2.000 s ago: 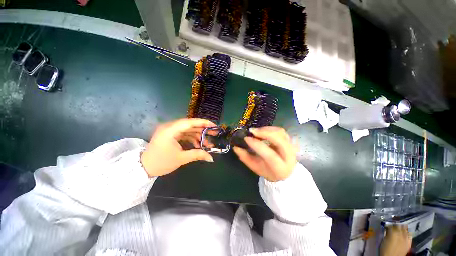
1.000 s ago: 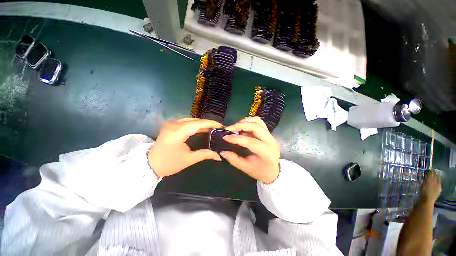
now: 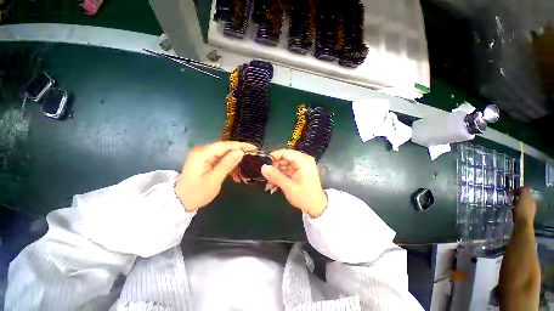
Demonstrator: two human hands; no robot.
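Observation:
My left hand [image 3: 209, 173] and my right hand [image 3: 296, 181] are bare and hold a small watch case [image 3: 255, 165] between their fingers, above the bench in front of me. Its dark, rounded-square face is up; the fingers cover its edges. Whether a display module is seated in it, I cannot tell. A long stack of display modules [image 3: 251, 103], black with a gold edge, stands just beyond my hands. A shorter stack [image 3: 316, 130] stands to its right.
Two watch bodies [image 3: 55, 102] lie at left. A loose case [image 3: 423, 199] lies at right, beside the clear tray [image 3: 486, 188], where another person's arm [image 3: 521, 261] reaches. Tweezers [image 3: 182, 62], wipes [image 3: 379, 126], a bottle [image 3: 443, 130] and a white tray [image 3: 398, 54] lie along the rail.
The open silver frame and dark part, apart at first, are now together in my hands. A loose case has appeared at right, and another person's arm has reached to the clear tray. Fewer watch bodies show at left.

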